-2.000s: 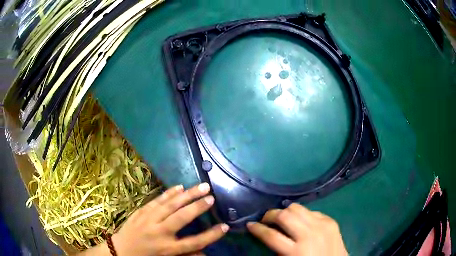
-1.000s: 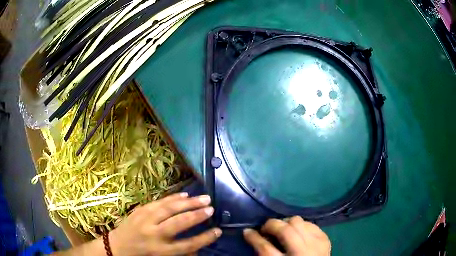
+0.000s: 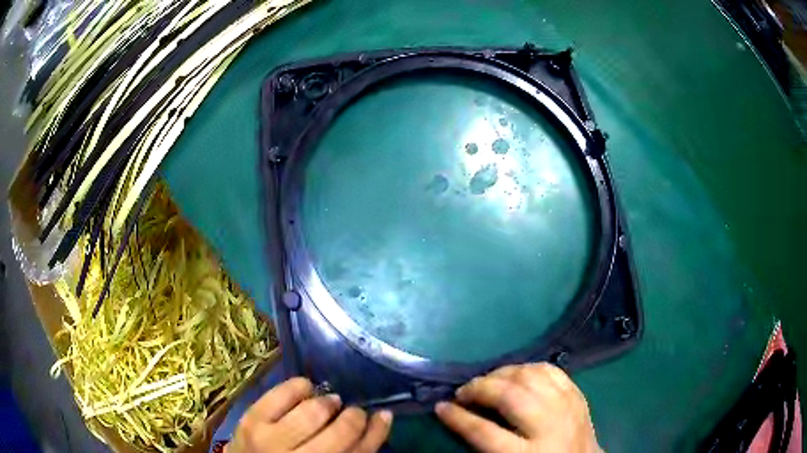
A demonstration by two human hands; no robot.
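A black plastic frame with a large round opening lies on the green table, its near edge towards me. My left hand is at the near left part of this edge, fingers curled over the rim. My right hand grips the near edge further right, thumb and fingers pinched at the rim. The fingertips of both hands are close together but apart. The thumb of my left hand is hidden. I cannot make out a foam strip along the edge between the hands.
The green table surrounds the frame. At left, a cardboard box holds a tangled heap of yellow liners. A fanned black and pale yellow strip bundle hangs over it, beside clear plastic. Black pieces over pink lie at lower right.
The view has shifted, and the frame sits further left and slightly turned in it. My left hand has left the frame's left side for its near edge, with fingers more curled. My right hand stays there.
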